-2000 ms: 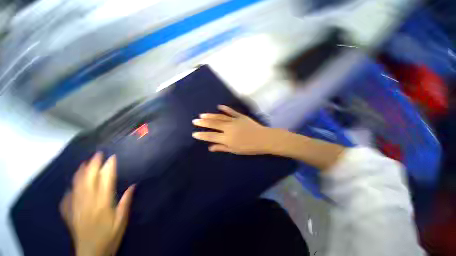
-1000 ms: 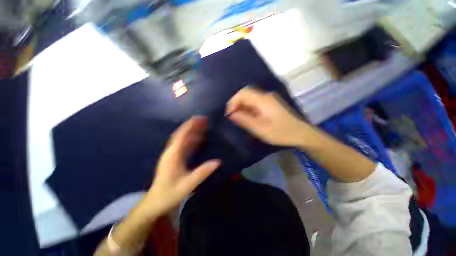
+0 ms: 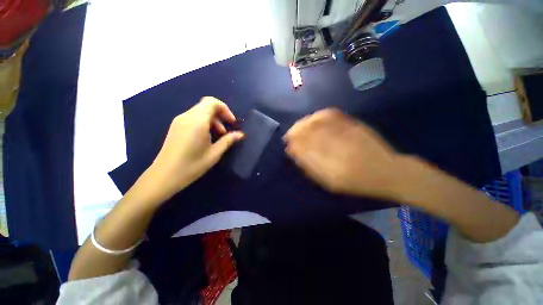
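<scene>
A dark navy garment panel (image 3: 196, 83) lies flat under the sewing machine head (image 3: 289, 30), with a red-white light spot near the needle area. A small greyish-black rectangular piece (image 3: 255, 146) lies tilted on the panel, between my hands. My left hand (image 3: 193, 140) is at its left edge, thumb and fingers curled close together; whether they pinch anything is unclear. My right hand (image 3: 336, 152) is just right of the piece, blurred, fingers curled in; its fingertips are hard to read.
A ribbed grey-white cylinder (image 3: 367, 74) is beside the presser foot. Stacked dark cloth (image 3: 44, 119) lies at the left. A dark, brown-edged phone (image 3: 530, 95) is at the far right. Blue baskets (image 3: 417, 235) are below right; a red basket (image 3: 219, 262) is below the table edge.
The view has shifted, so the panel shows more fully. The small rectangular piece now shows on the panel. My hands have moved to either side of it.
</scene>
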